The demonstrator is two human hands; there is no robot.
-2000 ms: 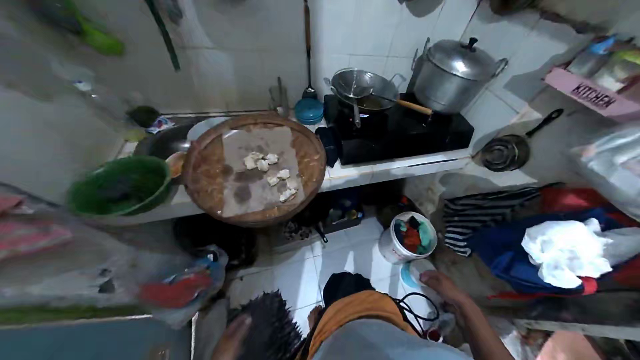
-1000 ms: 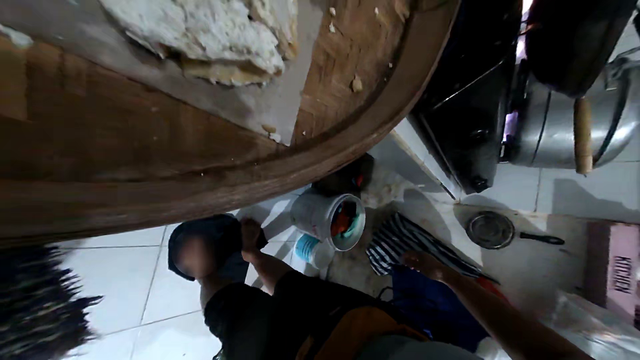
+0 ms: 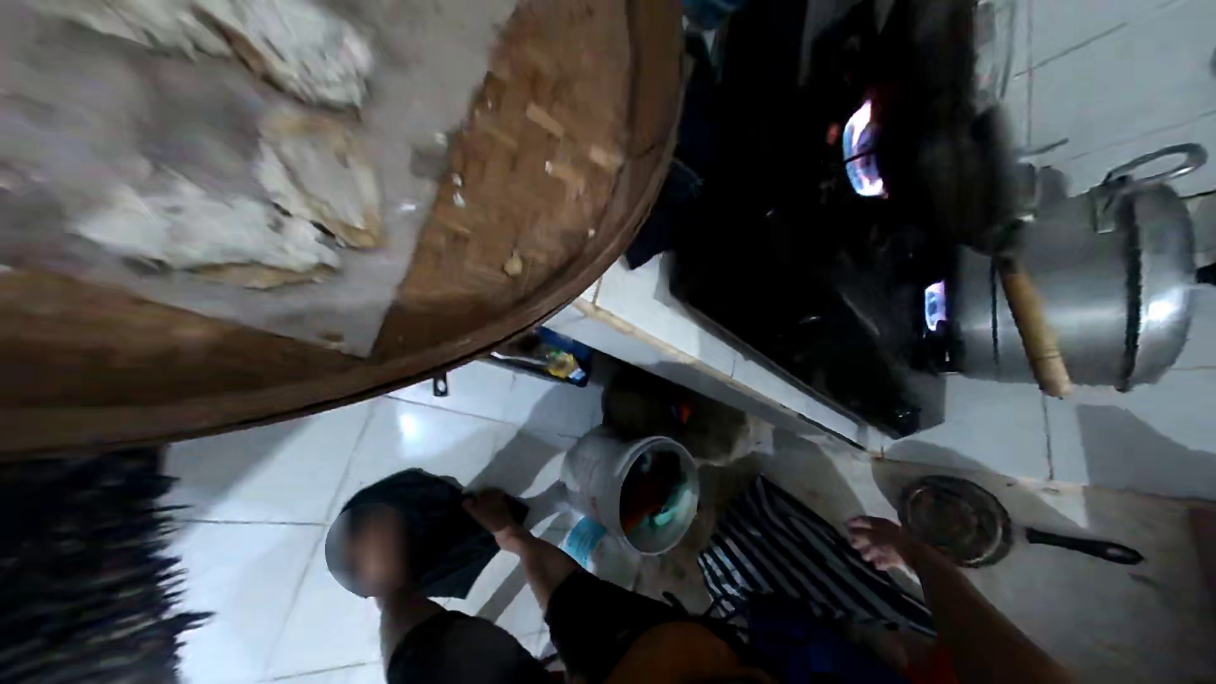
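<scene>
My right hand (image 3: 879, 543) is held out, fingers loosely bent and holding nothing, between a black-and-white striped cloth (image 3: 807, 551) and a small frying pan (image 3: 955, 521). My left hand is out of view. Very close at upper left looms a round woven bamboo tray (image 3: 532, 199). Pale, coated food pieces (image 3: 204, 228) lie on a sheet (image 3: 408, 180) in it. A black gas stove (image 3: 788, 275) shows two blue-pink flames. A dark, blurred pan with a wooden handle (image 3: 1034, 328) is at its right side, in front of a lidded metal pot (image 3: 1092, 275).
A white bucket (image 3: 594, 475) with coloured contents stands on the tiled floor near my feet, one of them blurred, on a dark cloth (image 3: 446, 532). The white tiled counter edge (image 3: 722, 366) runs below the stove. Dark shaggy material (image 3: 85, 560) lies at lower left.
The view has turned and come much closer to the tray. My left hand, at the bottom two seconds ago, has left view. My right hand has moved from the striped cloth toward the frying pan.
</scene>
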